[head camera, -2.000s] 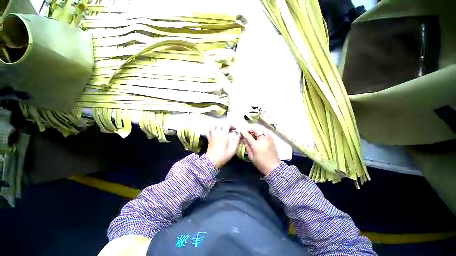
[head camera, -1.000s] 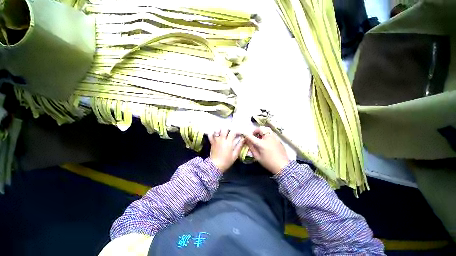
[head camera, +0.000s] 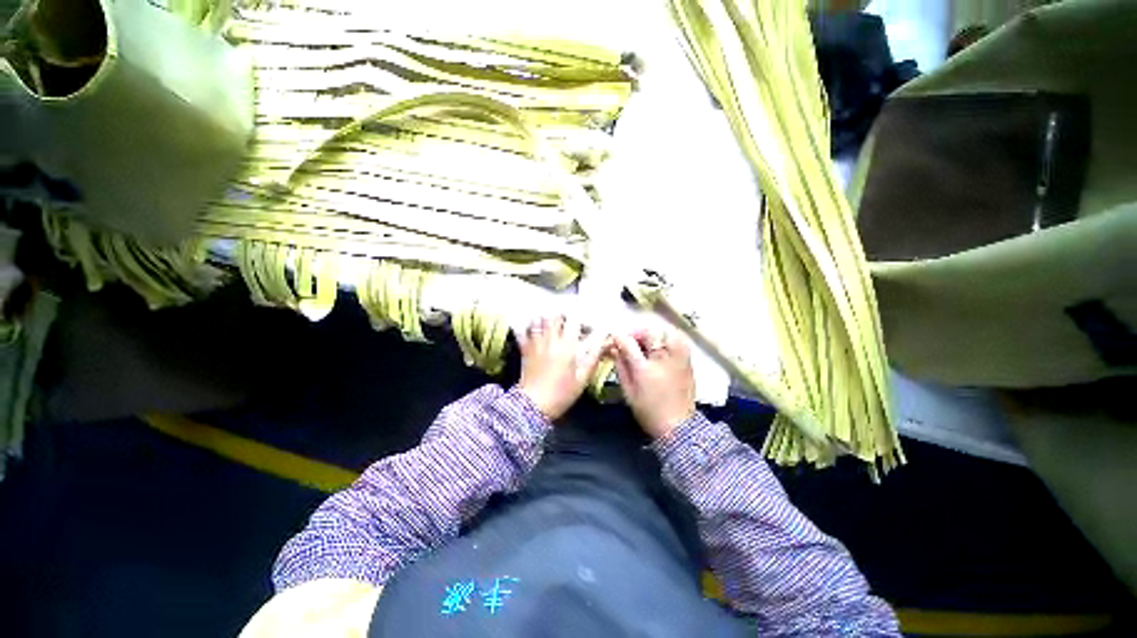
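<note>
My left hand (head camera: 555, 364) and my right hand (head camera: 655, 378) are close together at the front edge of the white work board (head camera: 686, 162). Their fingertips pinch a narrow yellow-tan strap (head camera: 604, 374), which shows between and below the hands. The strap end is mostly hidden by the fingers. A thin light handle with a small dark head, perhaps a hammer (head camera: 711, 339), lies slanting on the board just behind my right hand. Tiny dark pieces (head camera: 651, 277) lie by its head; they are too small to name.
A row of straps (head camera: 412, 162) lies sideways at left, ends hanging over the table edge. A loose strap bundle (head camera: 810, 249) lies lengthwise at right. Olive-tan bag bodies stand at left (head camera: 150, 137) and right (head camera: 997, 299). A dark floor with a yellow line (head camera: 249, 451) lies below.
The view has shifted slightly. Both hands stay together at the board's edge; the fingers of my right hand have changed pose slightly around the strap.
</note>
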